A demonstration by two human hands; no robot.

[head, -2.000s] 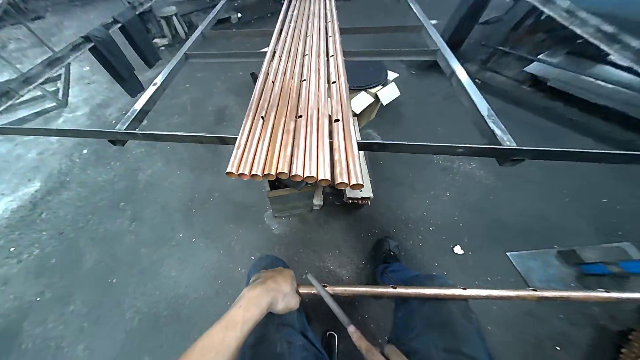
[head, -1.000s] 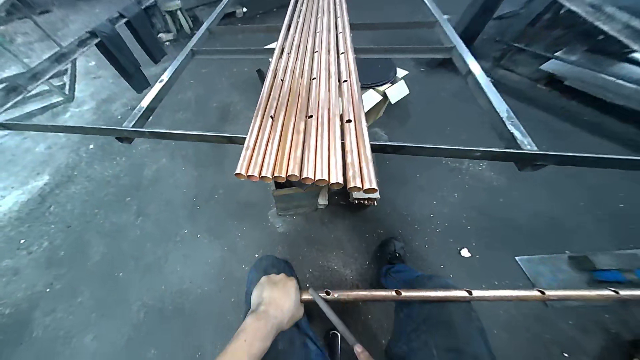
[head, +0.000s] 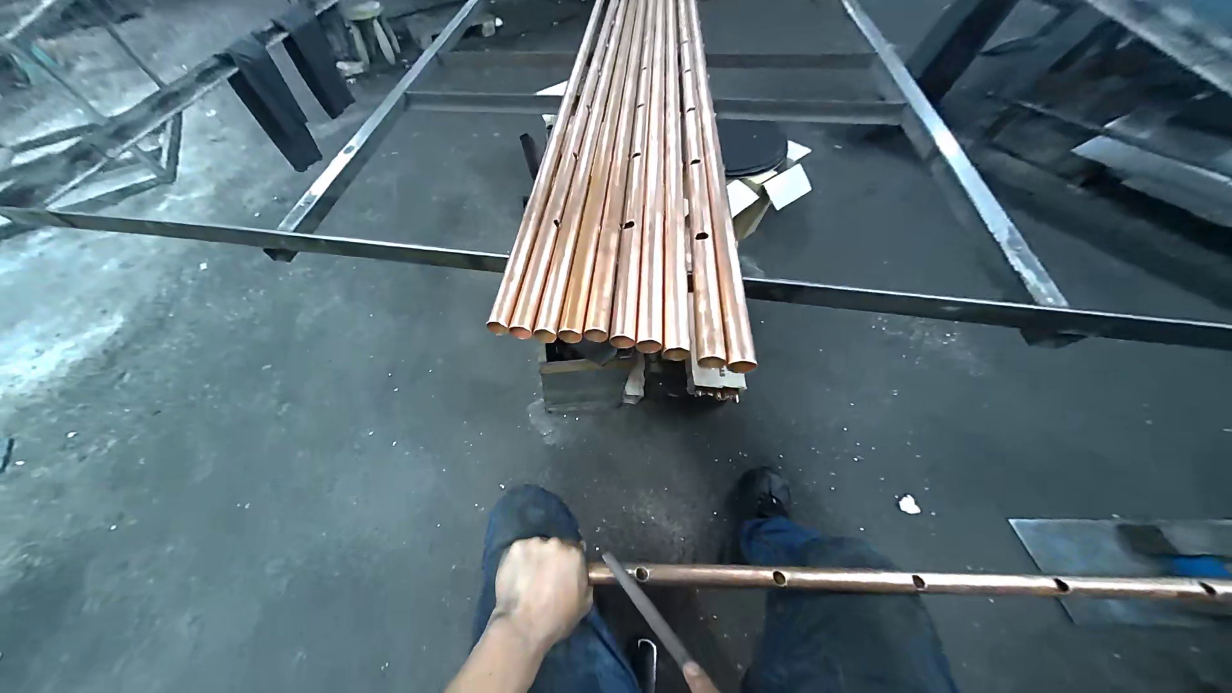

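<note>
A copper pipe [head: 847, 579] with a row of side holes lies across my thighs and runs off the right edge. My left hand [head: 544, 589] is closed around its left end, over my left knee. A slim metal file [head: 647, 611] slants across the pipe near the hole closest to that hand. Only the fingertips of my right hand [head: 700, 680] show at the bottom edge, at the file's lower end; the rest is out of frame. Ahead, several copper pipes [head: 626, 241] lie side by side, some with holes showing.
A dark steel frame [head: 866, 300] crosses beneath the pipe row. Under the pipe ends stands a block-like support [head: 582, 385]. A flat metal sheet [head: 1049, 553] lies at right, with a blue object [head: 1198, 566] on it. Dark cloths [head: 274, 101] hang over a bar at upper left.
The holes in the held pipe, hardly visible two seconds ago, now show plainly along it. My right hand has gone lower, mostly out of view. My left hand still grips the pipe's end.
</note>
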